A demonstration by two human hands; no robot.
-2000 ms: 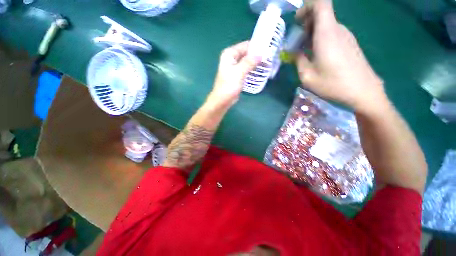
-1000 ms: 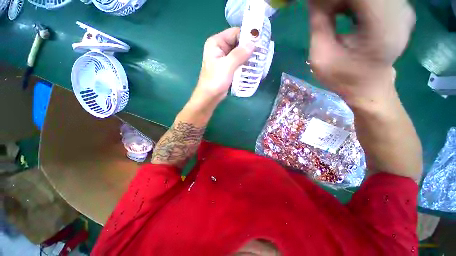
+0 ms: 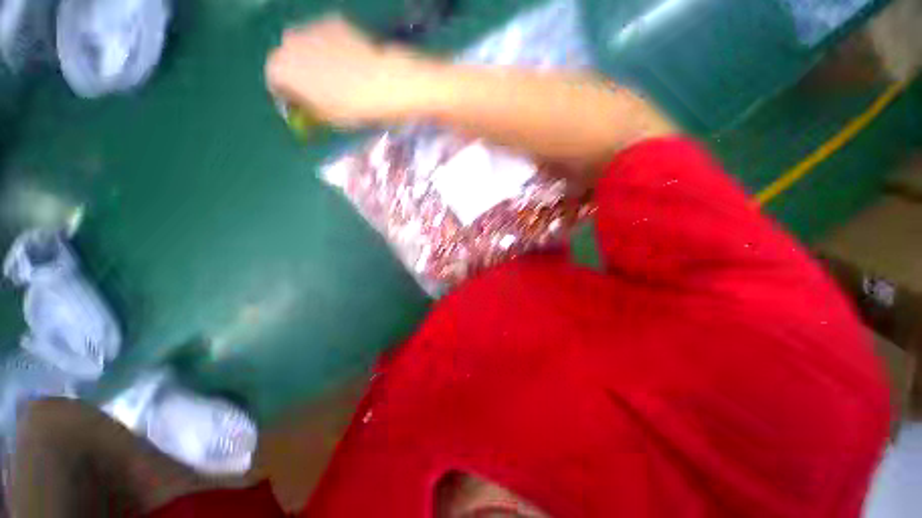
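The whole view is blurred. My right hand (image 3: 329,71) is closed around the soft-face mallet at upper left of centre; only its yellow face (image 3: 300,121) shows below the fist. My right forearm crosses over the upper part of the clear bag of copper-red caps (image 3: 404,202), which has a white label. I cannot make out my left hand; a dark, blurred arm-like shape and red cloth show at the lower left. White fans (image 3: 66,314) lie at the left, and another white fan (image 3: 197,430) lies at the lower left.
More white fans (image 3: 111,40) stand at the upper left. Clear plastic (image 3: 531,35) lies beyond the bag. The green bench (image 3: 253,223) runs under these things. At the right are a yellow floor line (image 3: 829,152) and brown objects.
The view has swung strongly, so the bag and bench appear turned. The fan my left hand held no longer shows in it, and that hand is out of sight. My right fist is beside the bag.
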